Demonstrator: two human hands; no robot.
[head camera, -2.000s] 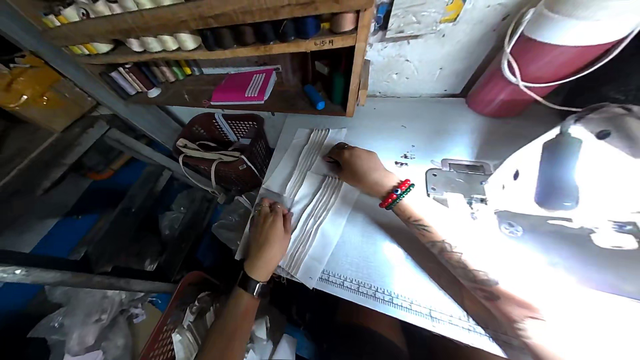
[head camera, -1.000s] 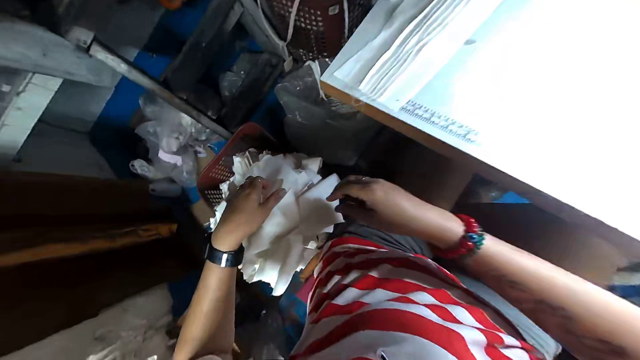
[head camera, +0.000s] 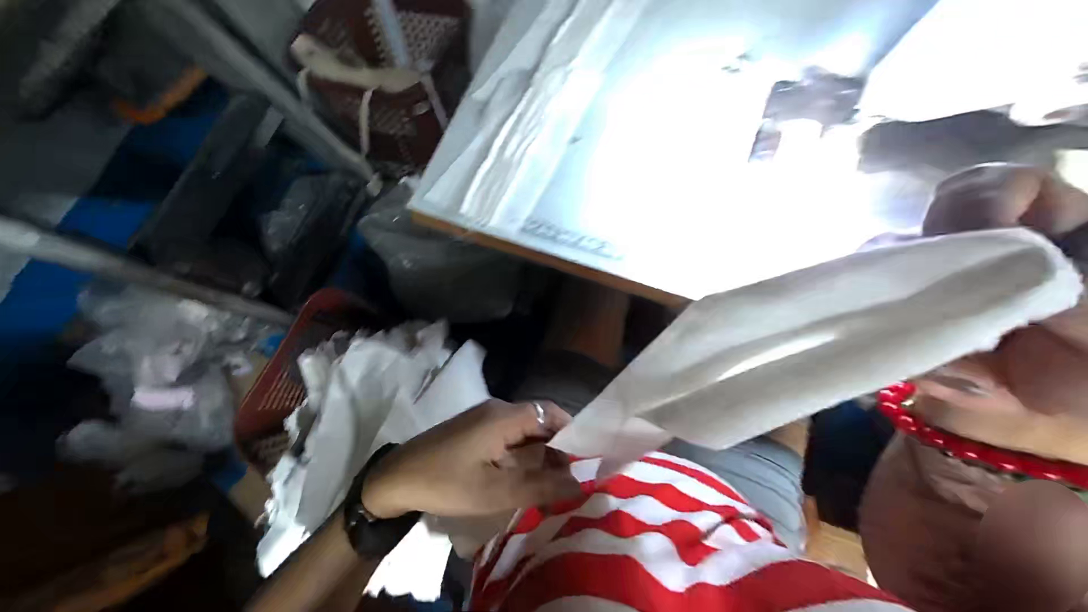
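A white fabric piece (head camera: 816, 340) stretches between my hands above my lap. My left hand (head camera: 493, 459), with a ring and a black wrist band, pinches its lower left corner. Near the right edge, blurred, my right hand (head camera: 1011, 280) grips the piece's other end; a red bead bracelet circles that wrist. Beside my left forearm, a heap of white fabric pieces (head camera: 365, 399) with ragged edges fills a red plastic basket (head camera: 272, 382). Strips of white pleated fabric (head camera: 531, 110) lie at the left end of the sewing table (head camera: 654, 195).
The sewing machine (head camera: 960, 68) stands at the upper right, washed out by its bright light. A brown perforated basket (head camera: 399, 110) sits beyond the table's left edge. Clear plastic bags (head camera: 161, 374) lie on the left near metal bars. The table has a wooden front edge (head camera: 544, 263).
Both hands were over the white pieces in the basket a second ago; now one piece is held up and my right hand has moved right with its end. The view has shifted.
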